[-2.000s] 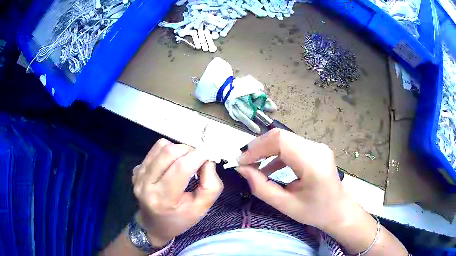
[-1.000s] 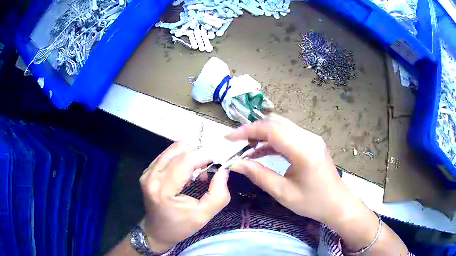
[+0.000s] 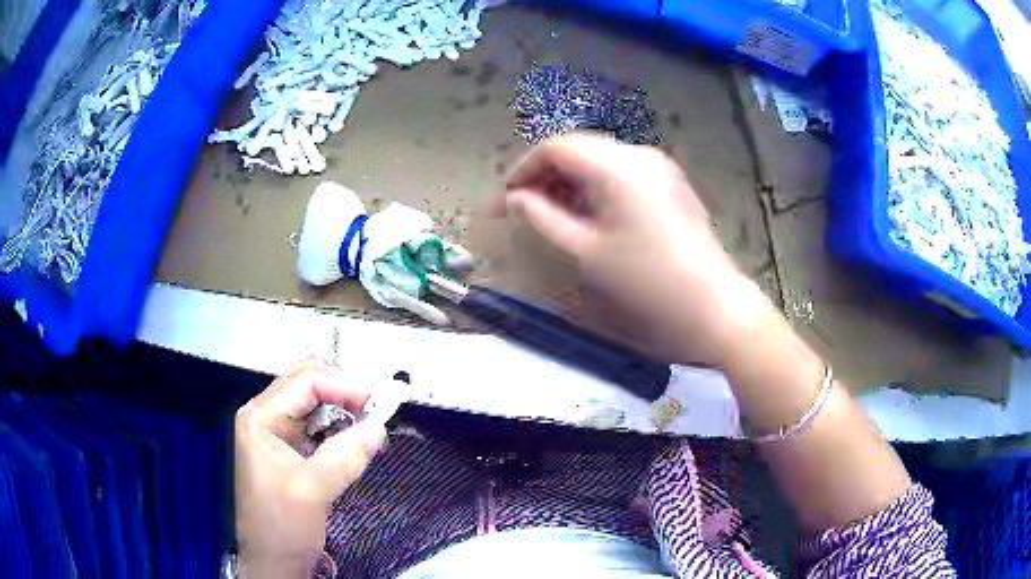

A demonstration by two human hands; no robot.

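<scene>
My left hand [image 3: 300, 458] is near the bench's front edge, thumb and fingers closed on a small white plastic piece [image 3: 388, 398]. A dark round spot shows at the piece's tip. My right hand [image 3: 616, 215] is over the cardboard, just in front of the pile of small dark metal parts [image 3: 577, 104]. It is blurred and its fingers are curled; whether it holds anything cannot be told. The hammer [image 3: 565, 339] lies with its black handle towards the front edge, its head wrapped in white padding [image 3: 390, 255] with a blue band.
Loose white housings [image 3: 328, 68] are heaped at the far left. A blue bin [image 3: 158, 170] of white corded pieces is at left. A blue bin [image 3: 854, 181] of small white pieces is at right. Brown cardboard [image 3: 396, 124] covers the white-edged bench [image 3: 226, 330].
My right hand has left the piece and moved out over the cardboard. My left hand still holds the white piece, lower left. The view has shifted right, uncovering the hammer's handle.
</scene>
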